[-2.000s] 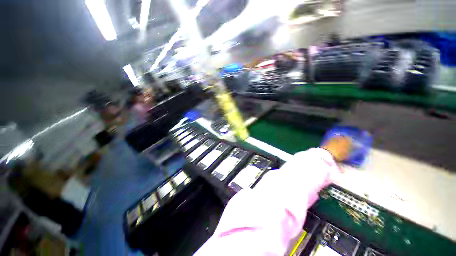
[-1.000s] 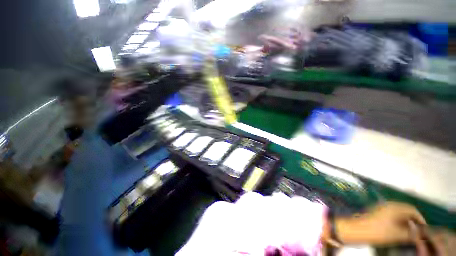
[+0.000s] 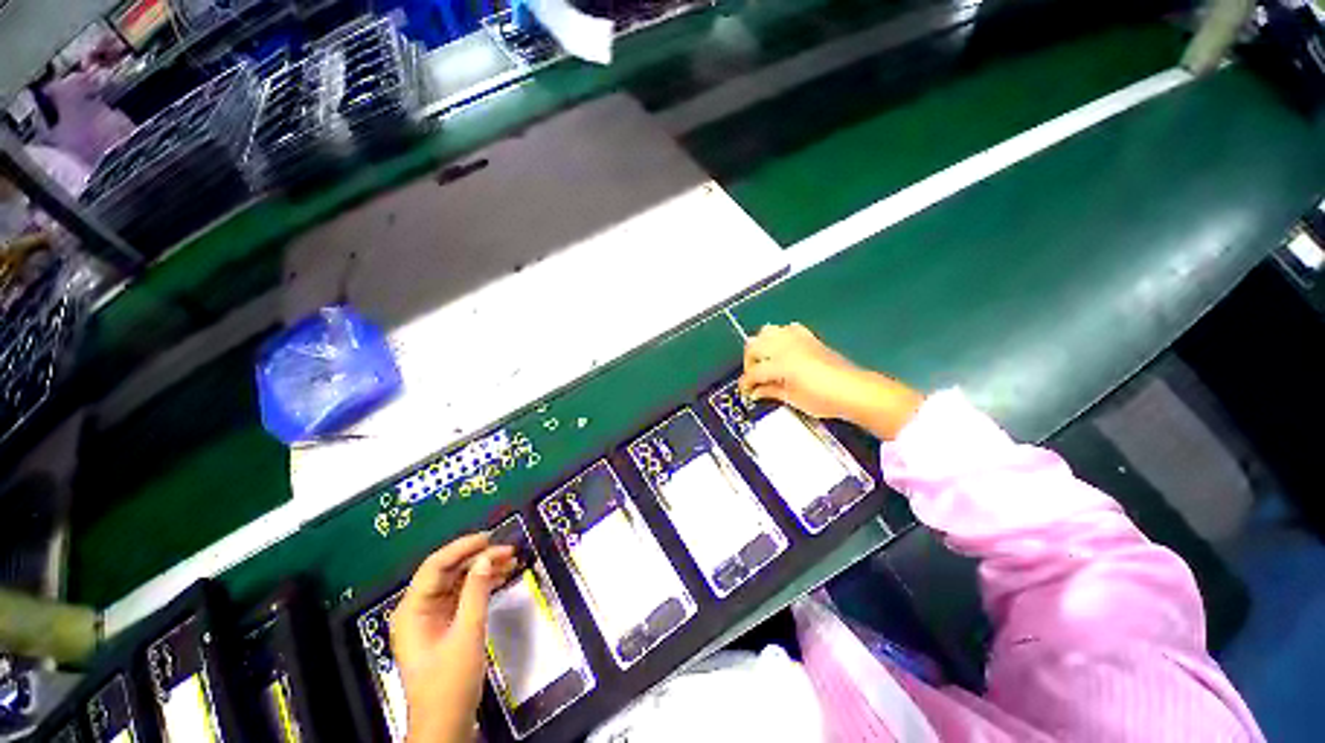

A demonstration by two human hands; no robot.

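Observation:
A black foam tray [image 3: 612, 671] holds a row of several phone back covers [image 3: 621, 572] with camera holes at their far end. My left hand [image 3: 448, 617] is over the camera end of a cover [image 3: 535, 639] with a yellow edge, thumb and finger close together. Whether it holds a small part is unclear. My right hand [image 3: 799, 375] is at the camera end of the rightmost cover [image 3: 796, 462], closed around a thin tool, probably tweezers [image 3: 737, 324], whose pale end sticks up past the fingers.
A dotted adhesive strip [image 3: 456, 468] lies among small pale rings [image 3: 392, 515] on the green mat. Behind are a blue bin [image 3: 327, 380] with clear film and a white board [image 3: 581, 290]. More covers in black trays [image 3: 186, 697] are at lower left. Stacked clear trays [image 3: 334, 99] stand at back left.
The view has swung to the right and down and is sharper. Earlier an arm reached to the blue bin, then a hand was low at right. Now both hands are over the covers in the tray.

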